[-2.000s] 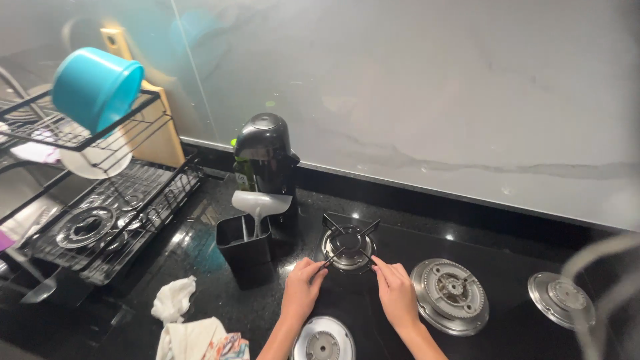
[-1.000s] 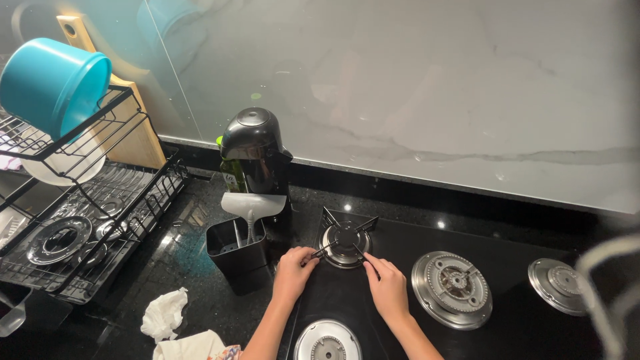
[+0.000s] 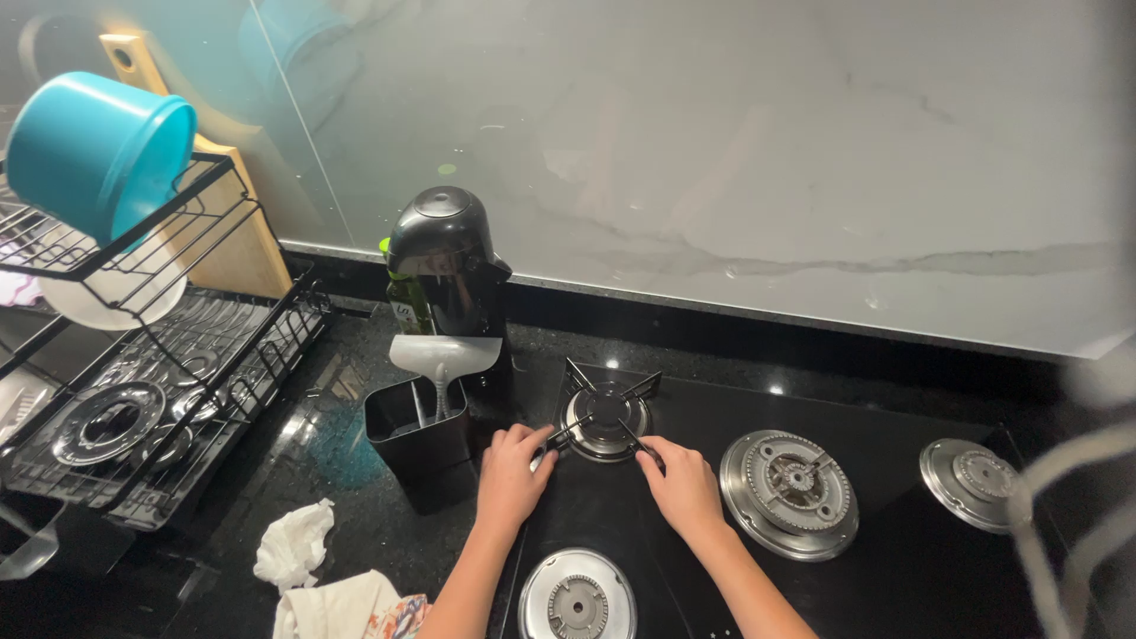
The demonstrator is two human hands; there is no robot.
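A black metal pan support (image 3: 641, 387) stands over the back left gas burner (image 3: 608, 421) of a black glass cooktop. My left hand (image 3: 515, 475) pinches its front left leg between thumb and fingers. My right hand (image 3: 679, 484) holds the front right leg the same way. To the right, the large burner (image 3: 790, 495) and a smaller burner (image 3: 972, 485) have no support over them. Another uncovered burner (image 3: 578, 596) lies nearest, between my forearms.
Left of the cooktop are a black holder (image 3: 417, 451) with a squeegee (image 3: 444, 357), a black thermos (image 3: 448, 257), a crumpled white paper (image 3: 295, 543) and a cloth (image 3: 342, 608). A dish rack (image 3: 257, 346) with a turquoise container (image 3: 93, 151) stands far left.
Both hands stay at the pan support's front legs, with no plain change in their hold. The view has shifted slightly.
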